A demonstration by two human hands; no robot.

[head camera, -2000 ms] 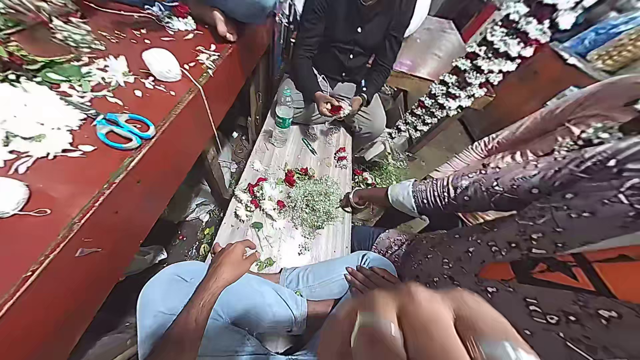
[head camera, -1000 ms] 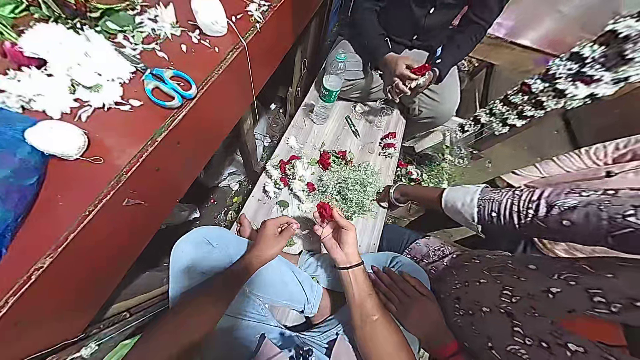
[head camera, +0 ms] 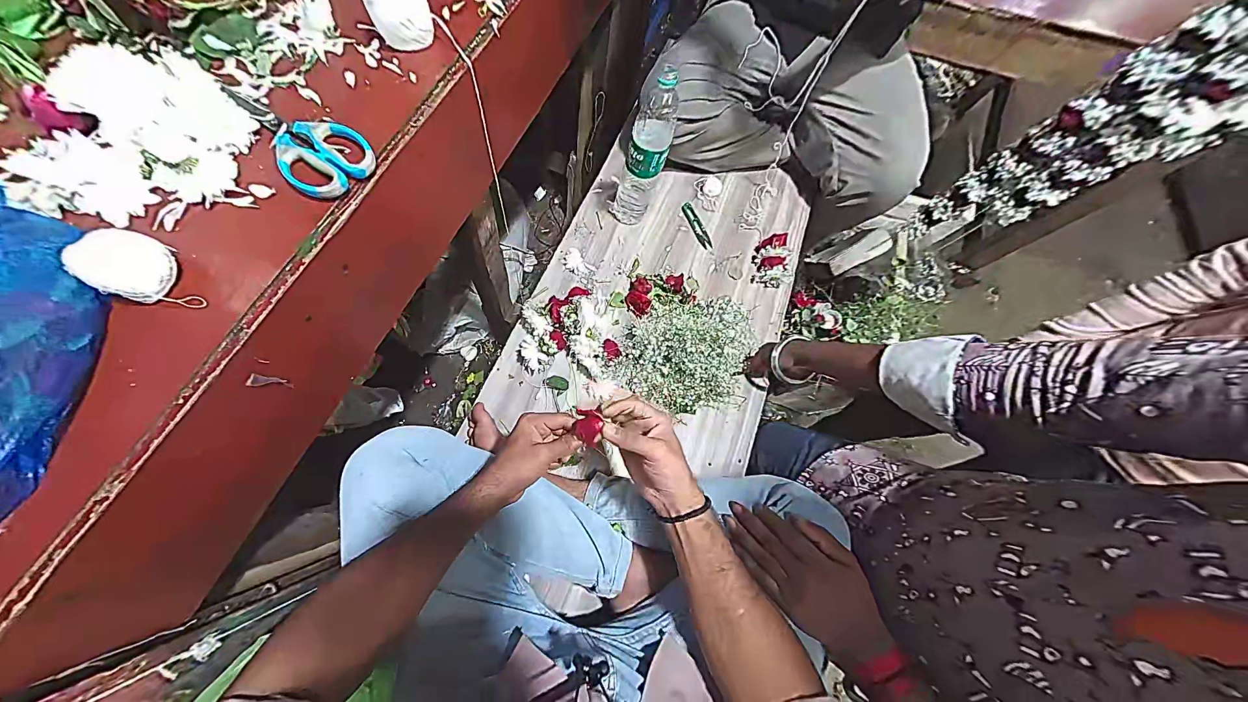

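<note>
Over my lap, a red rose (head camera: 588,427) is pinched between the fingertips of my left hand (head camera: 536,447) and my right hand (head camera: 651,456). My right wrist wears a black band. Just beyond lie a bunch of baby's breath (head camera: 685,353), several red roses (head camera: 641,294) and white flowers (head camera: 588,336) on a light wooden bench (head camera: 634,249). A green pen-like item (head camera: 696,224) and a small thread ball (head camera: 710,187) lie farther up, by a plastic water bottle (head camera: 651,146).
At left, a red table (head camera: 322,322) holds blue-handled scissors (head camera: 322,159), white thread balls (head camera: 121,265) and white petals (head camera: 146,107). A co-worker's hand (head camera: 775,363) touches the bench's right side; another hand (head camera: 814,575) rests by my right thigh. A person sits at the far end.
One second ago my right hand alone held the red rose, apart from my left hand; now both hands meet at it. The view has tilted down closer to the bench.
</note>
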